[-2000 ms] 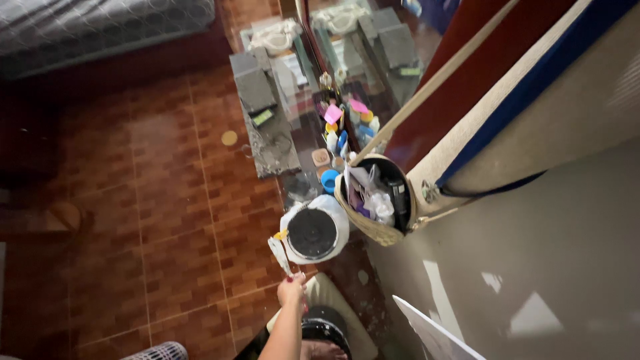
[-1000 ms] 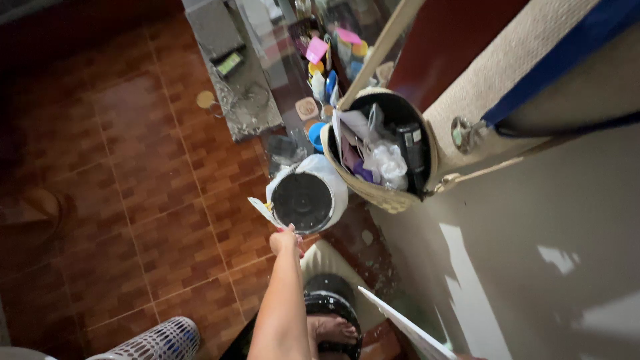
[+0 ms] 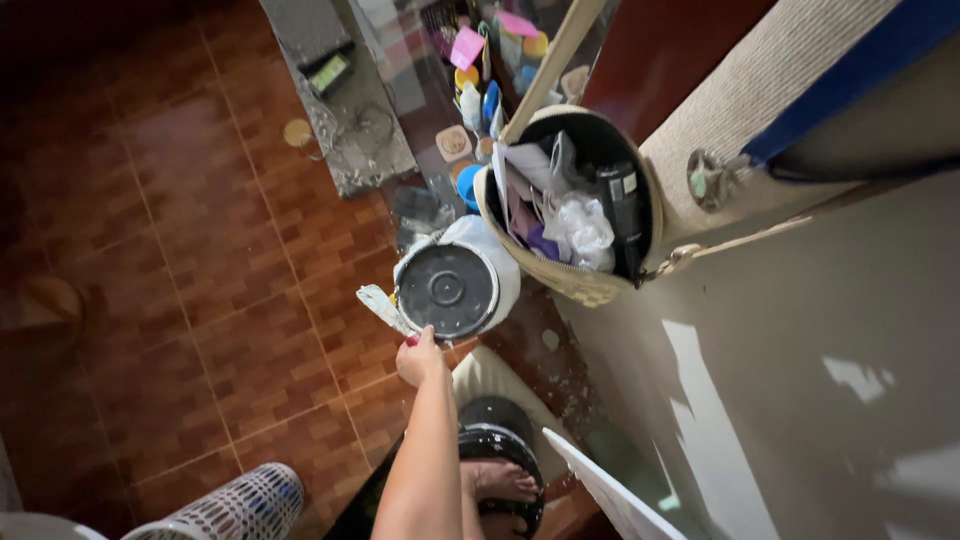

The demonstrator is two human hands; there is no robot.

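My left hand [image 3: 424, 364] reaches up from the bottom centre, its fingers closed at the near end of a flat tool coated in white [image 3: 384, 307], which looks like a putty knife. The hand is at the near edge of a white bucket [image 3: 506, 262] with a black round lid [image 3: 448, 291]. The tool lies along the bucket's left side, and its handle is mostly hidden by the fingers. My right hand is out of view. An open woven bag [image 3: 559, 281], holding plastic, papers and a black item, hangs right beside the bucket.
Small bottles and pink notes [image 3: 467, 49] stand by a mirror. A dusty grey slab [image 3: 360, 142] lies left of them. A white perforated basket [image 3: 240, 499] is lower left. A bare foot [image 3: 502, 480] and a white panel edge [image 3: 611, 491] are below, near the wall [image 3: 750, 315].
The view has moved nearer to the bucket and bag. The white-coated tool pointed up past the bucket's left side two seconds ago; it now slants more to the left.
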